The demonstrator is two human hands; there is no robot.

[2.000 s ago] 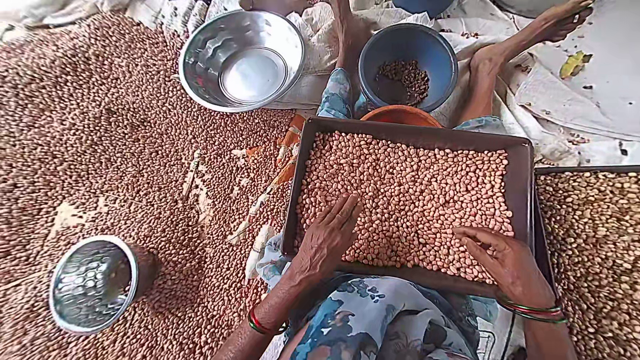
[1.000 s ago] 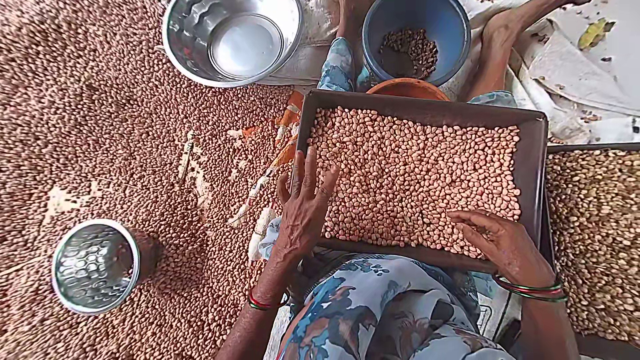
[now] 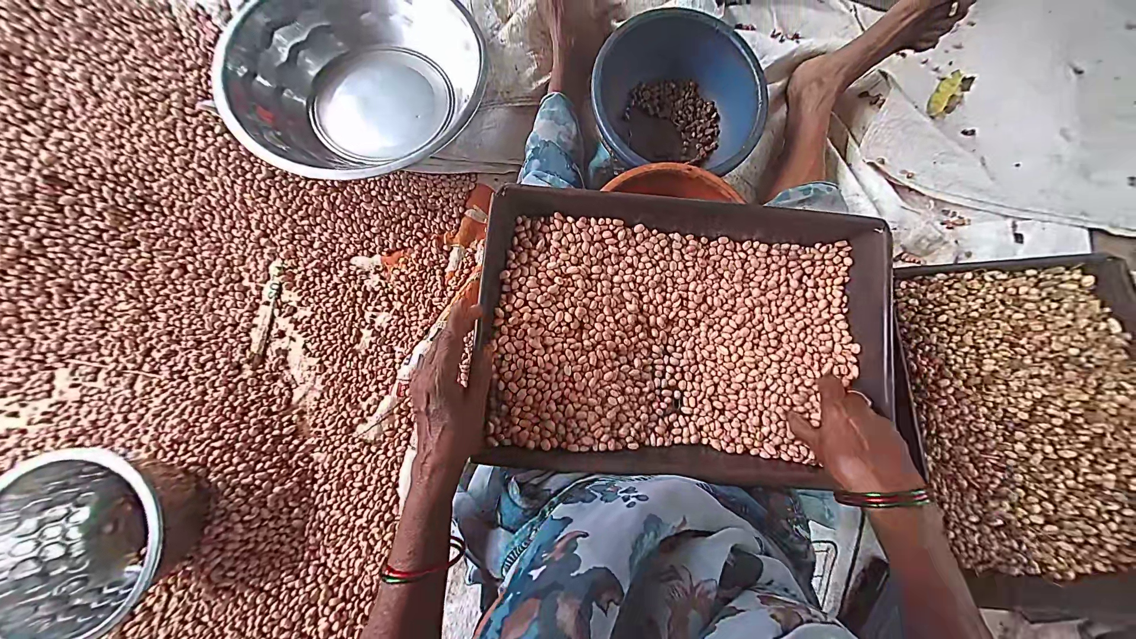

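A dark brown rectangular tray [image 3: 692,213], spread with pinkish-brown nuts or beans [image 3: 657,328], lies over my lap and tilts slightly down to the right. My left hand [image 3: 446,390] is at its left wall, fingers along the outside and thumb by the rim; the grip is partly hidden. Over the lower right corner rests my right hand [image 3: 856,439], its thumb and fingertips on the nuts, the other fingers out of sight against the tray. Beyond the far rim sit an orange bowl [image 3: 674,180], mostly covered, and a blue plastic bowl [image 3: 745,98] holding some dark pieces.
A large heap of similar nuts [image 3: 133,266] spreads over the left side. On it stand a wide steel basin [image 3: 382,98] at the back and a tipped steel vessel [image 3: 71,541] at the lower left. A second tray [image 3: 1003,264] of paler nuts lies right, partly under the first.
My left hand has moved from over the tray's left part to its left wall. My right hand has shifted to the lower right corner. The nuts now reach farther along the near edge.
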